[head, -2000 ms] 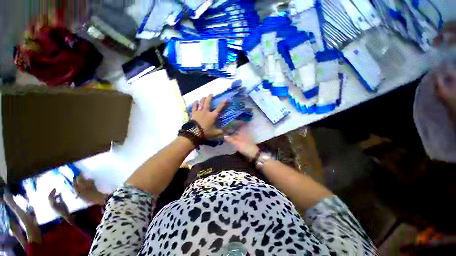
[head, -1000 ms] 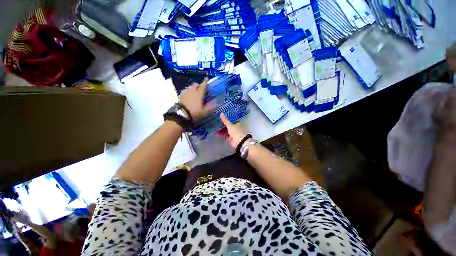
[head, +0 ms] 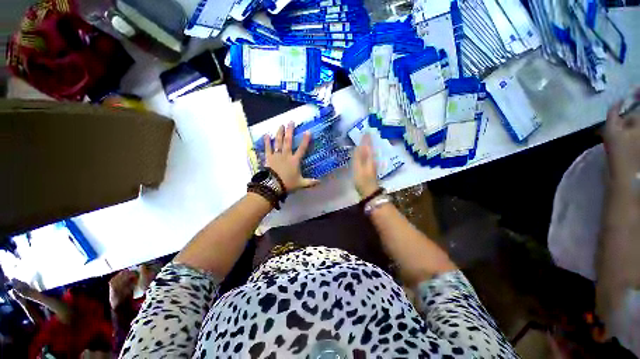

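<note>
A stack of blue-and-white cartons (head: 327,148) lies on the white bench in front of me, striped edges showing. My left hand (head: 286,163) is spread, palm down, at the stack's left side, its fingers touching or over its left edge. My right hand (head: 365,170) is upright at the stack's right side, fingers together and extended, slightly blurred, with nothing seen in it. It partly covers a white-and-blue carton (head: 390,156) lying flat. Whether it touches the stack or that carton is unclear.
Fanned carton heaps (head: 428,105) lie behind and to the right. White sheets (head: 210,151) and a brown cardboard box (head: 84,158) are left. A black phone (head: 189,76) and a red bag (head: 63,52) are back left. People's hands show lower left; a person's arm (head: 621,210) is right.
My left hand has moved down the stack and spread its fingers. My right hand has moved right and up, away from the stack's lower edge. The person at the right has shifted.
</note>
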